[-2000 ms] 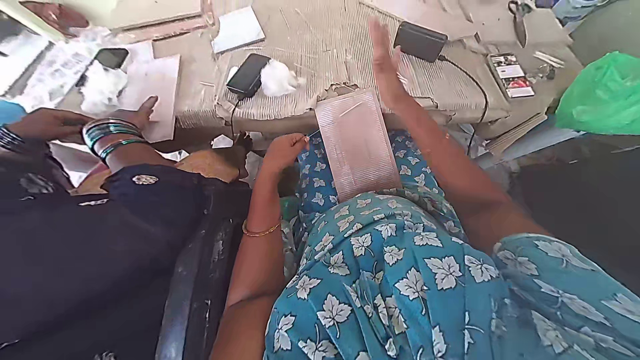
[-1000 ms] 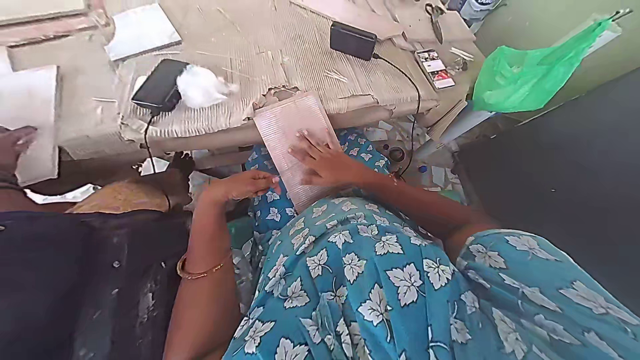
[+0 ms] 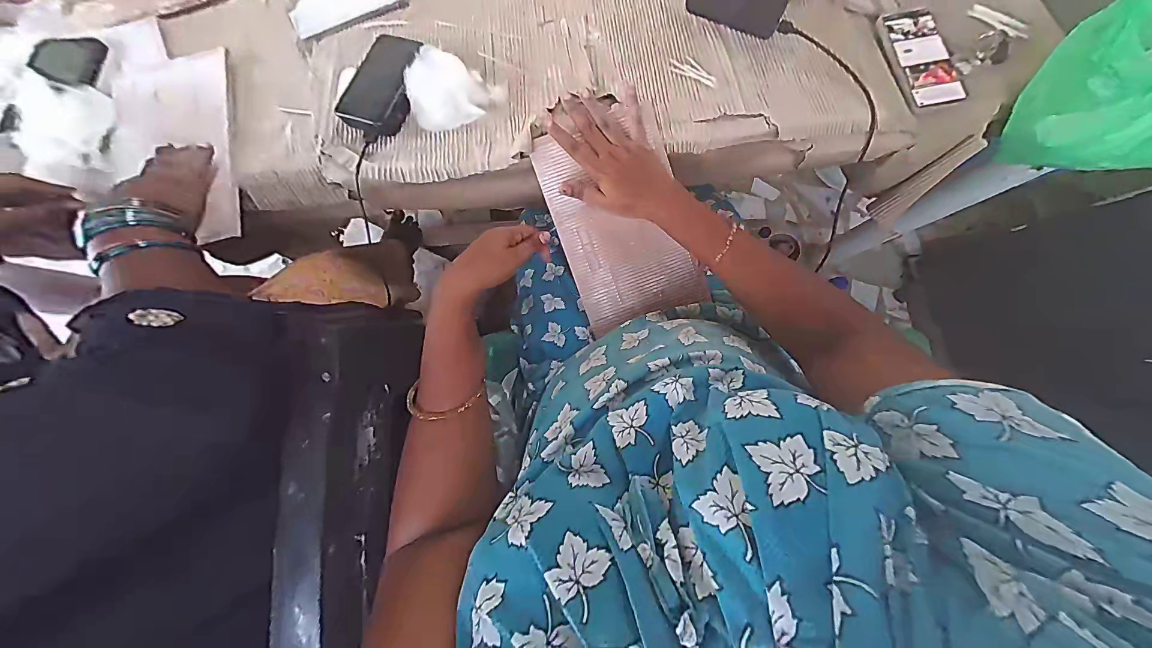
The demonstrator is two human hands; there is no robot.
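Observation:
A ribbed, pinkish-brown flat board [image 3: 621, 261] rests on my lap, its far end against the edge of the worktable. My right hand [image 3: 616, 166] lies palm down with fingers spread over the board's far part. Left of the board is my left hand [image 3: 499, 256], fingers curled and thumb near the forefinger, with a small pale bit at the fingertips; I cannot tell what it is. Beyond on the table are a black power adapter [image 3: 380, 85] and a white cotton wad [image 3: 445, 88] touching it.
The table has a corrugated cardboard cover [image 3: 576, 45] with torn edges. A second adapter [image 3: 738, 11], thin white sticks [image 3: 693, 72], a phone [image 3: 922, 58] and a green plastic bag [image 3: 1084, 99] are farther right. At left, a co-worker's hand [image 3: 180, 184] is on a pale sheet [image 3: 184, 108].
My right hand was raised off the board, came down onto its middle, and now lies nearer its far end. My left hand stays beside the board. The view has shifted.

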